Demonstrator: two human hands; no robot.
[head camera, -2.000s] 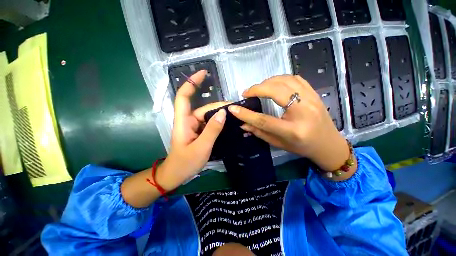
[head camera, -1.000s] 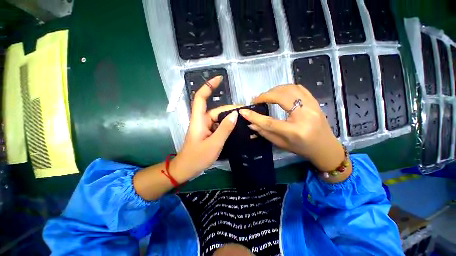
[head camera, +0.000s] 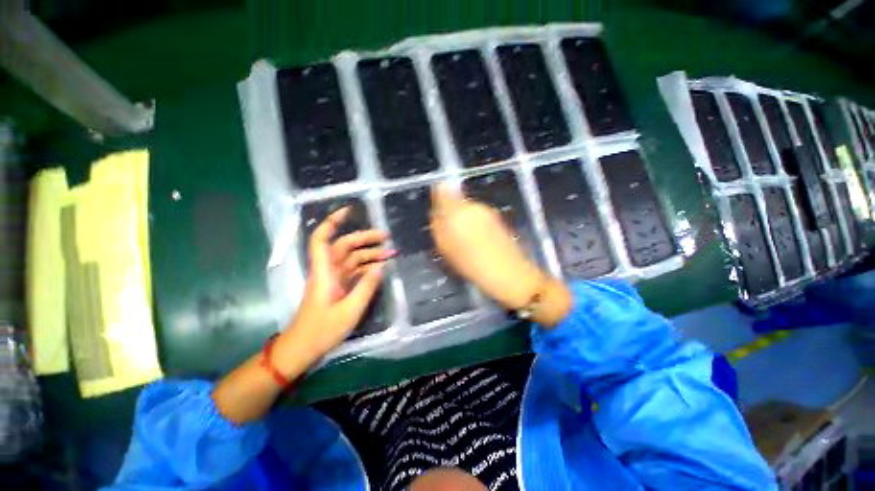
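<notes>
A black socket cover (head camera: 429, 294) lies in the second pocket of the near row of a whitish blister tray (head camera: 369, 185). My right hand (head camera: 480, 245) is blurred over the tray, beside that cover's upper end; whether its fingers touch or hold anything cannot be told. My left hand (head camera: 340, 280) is over the first near-row pocket, fingers apart, holding nothing visible. It partly hides the cover under it. The other pockets in both rows hold black covers.
Yellow sheets (head camera: 134, 259), one with a darker marked strip, lie on the green surface (head camera: 206, 230) at left. More filled trays (head camera: 761, 187) lie at right. A pale metal post (head camera: 72, 81) is at upper left. A cardboard box (head camera: 782, 427) is below at right.
The cover that was between both hands now lies in the formerly bare pocket. My hands have parted. The view has shifted, so the whole tray and more trays at right show.
</notes>
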